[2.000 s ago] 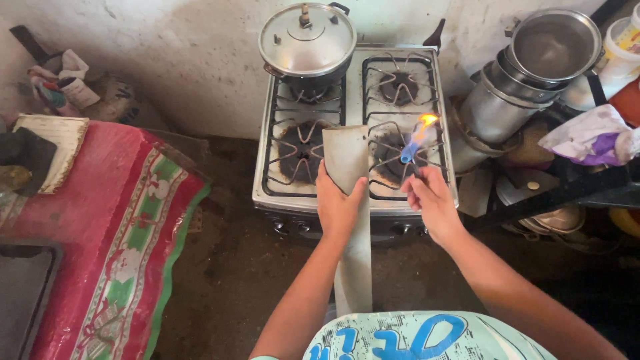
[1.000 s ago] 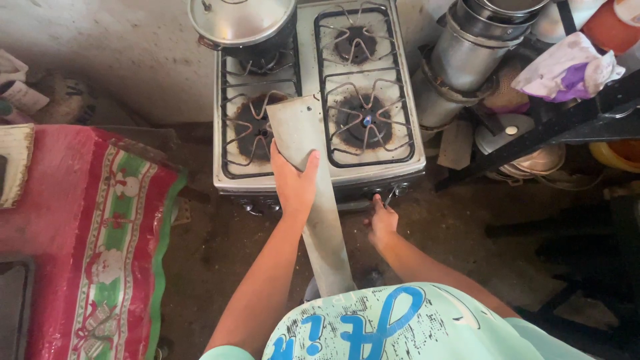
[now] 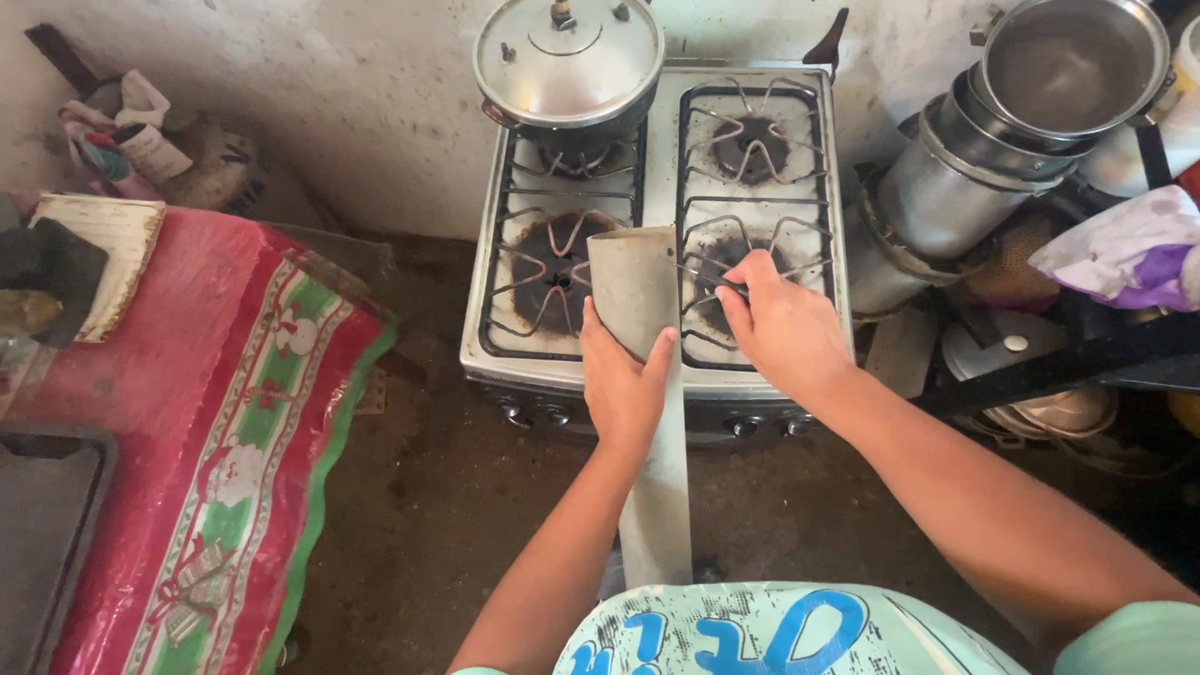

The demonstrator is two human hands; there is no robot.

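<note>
My left hand (image 3: 626, 380) grips a long grey pipe (image 3: 636, 281), which looks like plastic, near its upper end. The pipe slants from my body up over the front of a gas stove (image 3: 661, 187). My right hand (image 3: 783, 323) pinches a thin dark tool (image 3: 727, 283) whose narrow metal tip meets or nearly meets the pipe's right edge, by a small dark mark. Under that hand lies the front right burner (image 3: 717, 267), partly covered; whether it is lit cannot be told. The front left burner (image 3: 553, 281) shows no flame.
A lidded pressure cooker (image 3: 567, 66) stands on the back left burner. Stacked metal pots (image 3: 994, 169) and a black rack (image 3: 1059, 366) are at the right. On the left is a table with a red patterned cloth (image 3: 159, 375) and a dark tray (image 3: 47, 525).
My right hand was at the stove's front knobs one second ago and is now up at the pipe's edge with the thin tool. The flame seen two seconds ago by that hand no longer shows.
</note>
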